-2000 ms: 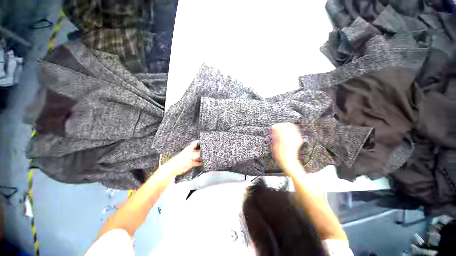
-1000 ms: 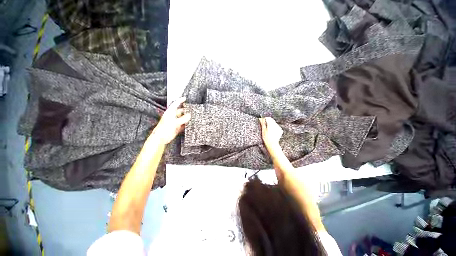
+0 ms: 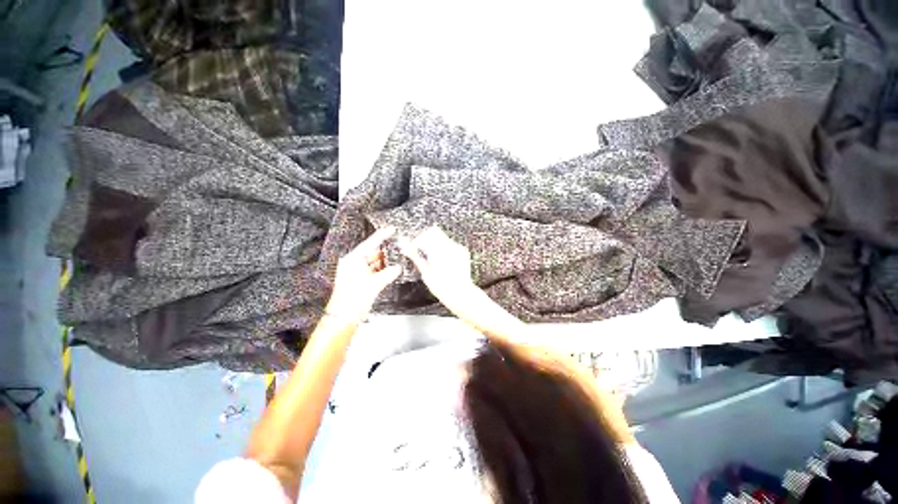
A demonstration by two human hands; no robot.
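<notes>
A black-and-white speckled coat [image 3: 532,241] lies across the white table, with its pointed collar or lapel [image 3: 717,246] towards the right. My left hand [image 3: 366,274] and my right hand [image 3: 440,264] are close together at the end of a speckled sleeve. The fingertips of both hands pinch the fabric edge there. The exact spot under the fingers is blurred, and no tool can be made out in either hand.
Brown-lined coats [image 3: 753,162] are heaped at the right. Speckled garments [image 3: 212,226] hang over the table's left edge, with plaid garments [image 3: 226,79] behind them. The white table [image 3: 492,59] stretches away ahead. Yellow-black tape [image 3: 67,374] marks the floor. Dark hair hangs at the bottom.
My right hand has moved left along the sleeve to beside my left hand. My left hand has come slightly down and right from the table's left edge. The sleeve end is now bunched between them.
</notes>
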